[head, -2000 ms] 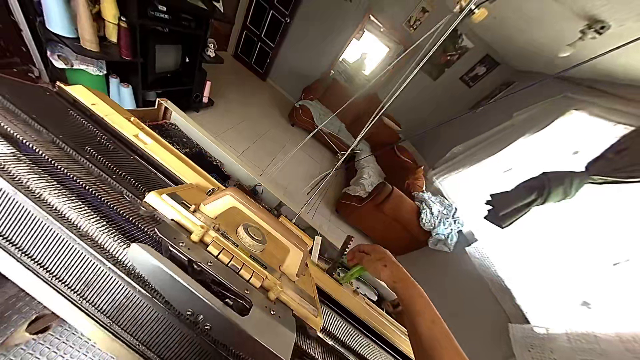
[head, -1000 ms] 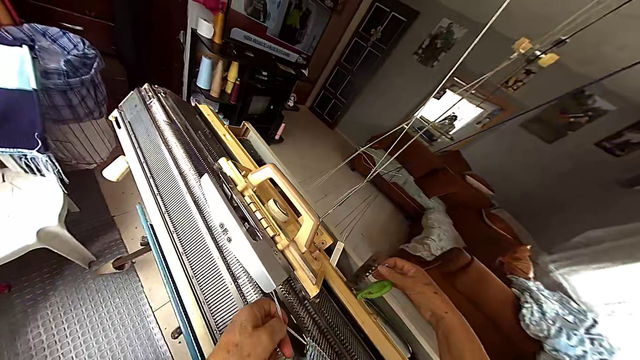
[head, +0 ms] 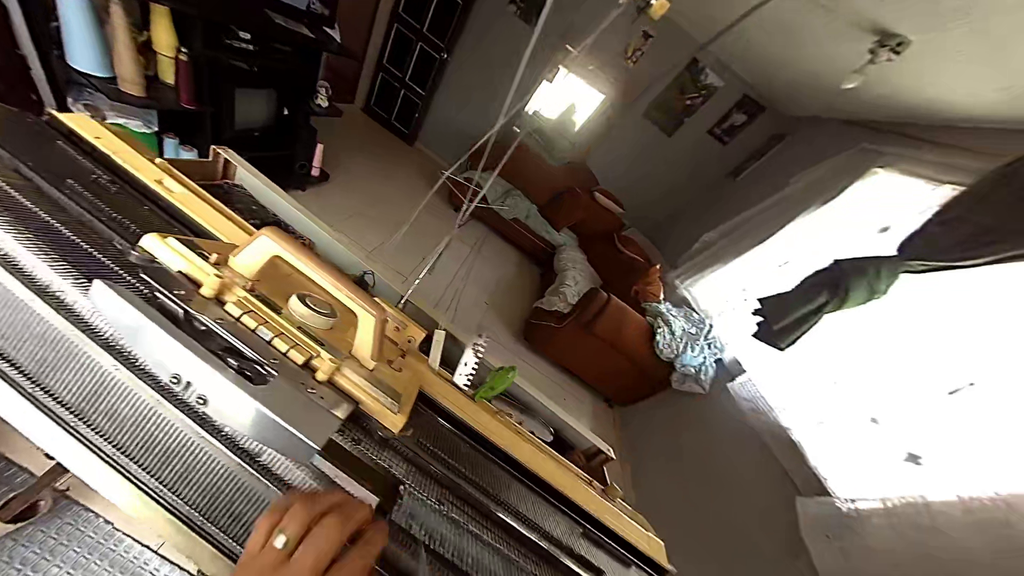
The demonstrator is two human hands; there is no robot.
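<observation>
At the bottom of the head view, my left hand (head: 312,534), with a ring on one finger, is curled low over the needle bed of a knitting machine (head: 184,460). Dark knitted fabric (head: 448,532) lies just right of its fingers; whether the fingers hold something cannot be told. Above and left of it sits the cream carriage (head: 316,308) with its round dial and handle, joined to a metal plate (head: 212,384). A toothed comb-like piece (head: 470,362) and a green object (head: 496,383) rest near the cream rail, right of the carriage. My right hand is not in view.
Yarn strands (head: 466,210) run down to the carriage from an overhead tension arm. Yarn cones (head: 164,44) stand on a dark shelf. Behind the machine are a brown sofa (head: 600,340) with cloths and a tiled floor; a bright window (head: 864,384) is at right.
My right hand, near the green object in both earlier frames, is out of view now. My left hand, absent two seconds ago, was beside the needle bed with a thin item one second ago.
</observation>
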